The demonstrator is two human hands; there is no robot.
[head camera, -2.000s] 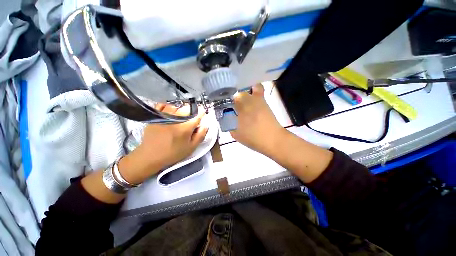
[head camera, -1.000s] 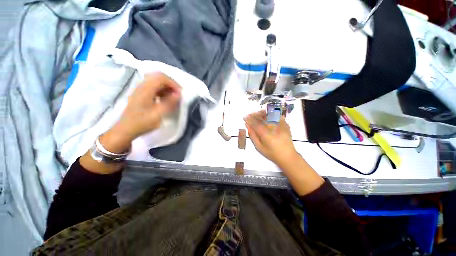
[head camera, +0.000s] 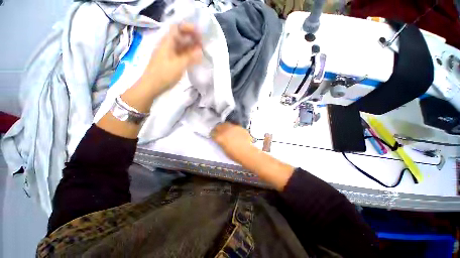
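A light grey to white knit garment (head camera: 174, 108) lies bunched on the table left of the machine, with a dark grey cloth part (head camera: 250, 45) behind it. My left hand (head camera: 176, 58) is raised at the garment's upper part, blurred, its fingers curled on the pale cloth. My right hand (head camera: 232, 140) is low at the garment's near right edge, its fingertips on the cloth. The presser foot and needle area (head camera: 305, 114) of the white sewing machine (head camera: 343, 48) is to the right, with no cloth under it.
A black flat rectangle (head camera: 347, 128) lies beside the machine base. Right of it are a yellow strip (head camera: 396, 148), pink and blue pens (head camera: 376, 141) and a thin black cord (head camera: 370, 175). A black cloth band (head camera: 411, 70) drapes the machine arm. Pale cloth (head camera: 75, 75) hangs at far left.
The garment has come away from the needle area and is bunched at the left. My left hand has moved up; my right hand has left the presser foot for the cloth. The view has shifted.
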